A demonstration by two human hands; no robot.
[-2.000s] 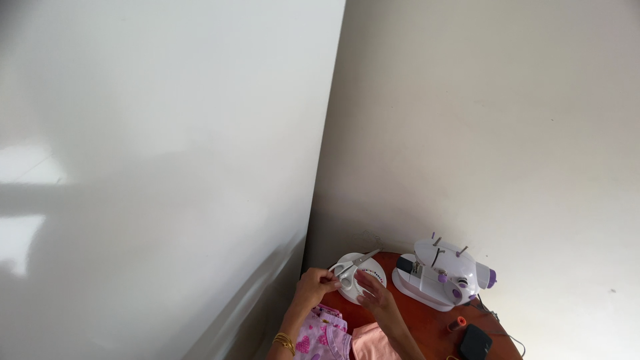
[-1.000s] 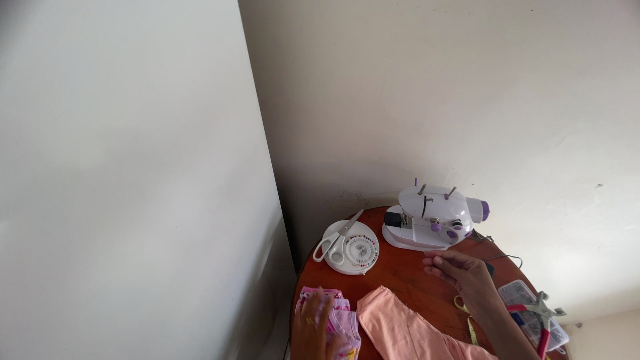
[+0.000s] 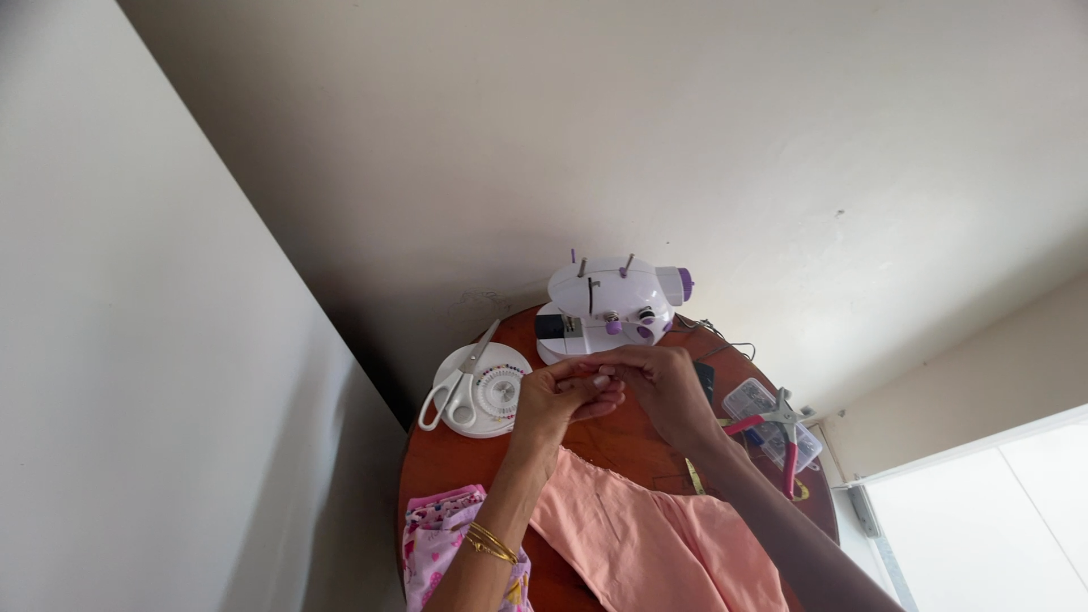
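My left hand and my right hand meet above the middle of a round brown wooden table, fingertips pinched together; whether something thin is between them cannot be told. Just behind them stands a small white and purple sewing machine. Peach fabric lies below the hands, towards the near edge. Left of my left hand, white-handled scissors rest on a white round dish beside a wheel of coloured-head pins. Folded pink printed fabric lies partly behind my left forearm.
Pliers with pink handles lie over a clear plastic box at the right. Part of a yellow measuring tape shows beside my right forearm. A dark object and a grey cord are near the machine. Walls stand behind and left.
My left hand has left the printed fabric and come up to meet my right hand. Two seconds ago both hands were at the scissors and dish. The view has shifted right.
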